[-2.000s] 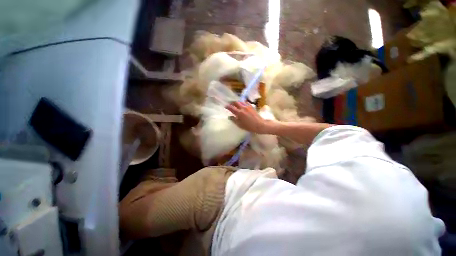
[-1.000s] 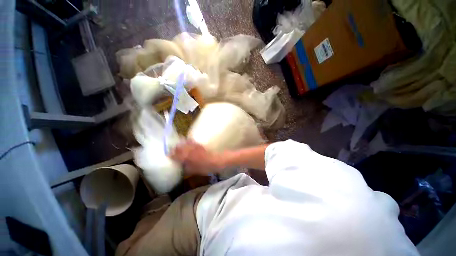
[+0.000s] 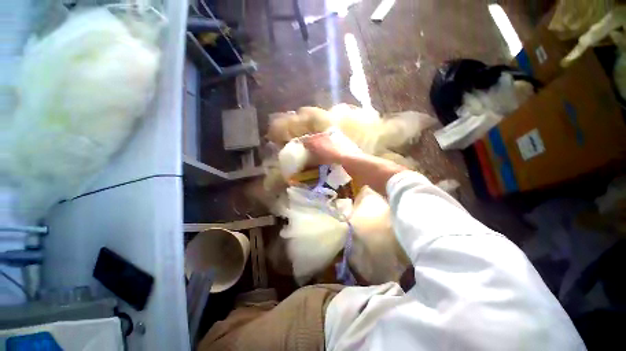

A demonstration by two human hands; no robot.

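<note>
My right hand (image 3: 321,147) reaches down to the far side of the fabric heap on the floor and touches a white tied fabric bundle (image 3: 294,158). Its fingers are blurred, and I cannot tell if they grip it. Nearer my legs lies another sheer cream bundle (image 3: 315,236), with a pale lavender tie strip (image 3: 348,253) beside it. Looser cream tulle (image 3: 405,130) spreads around the far side. Orange-yellow parts show between the bundles. My left hand is out of view.
The white table (image 3: 154,226) on the left carries a sheer fabric heap (image 3: 89,96), a smartphone (image 3: 123,277) and part of a machine (image 3: 75,330). A pale round bin (image 3: 226,257) stands below its edge. A cardboard box (image 3: 563,151) and black bag (image 3: 456,86) are at the right.
My right hand has moved from the near bundle to the far side of the heap. The view has shifted, and the table with its fabric heap shows more fully.
</note>
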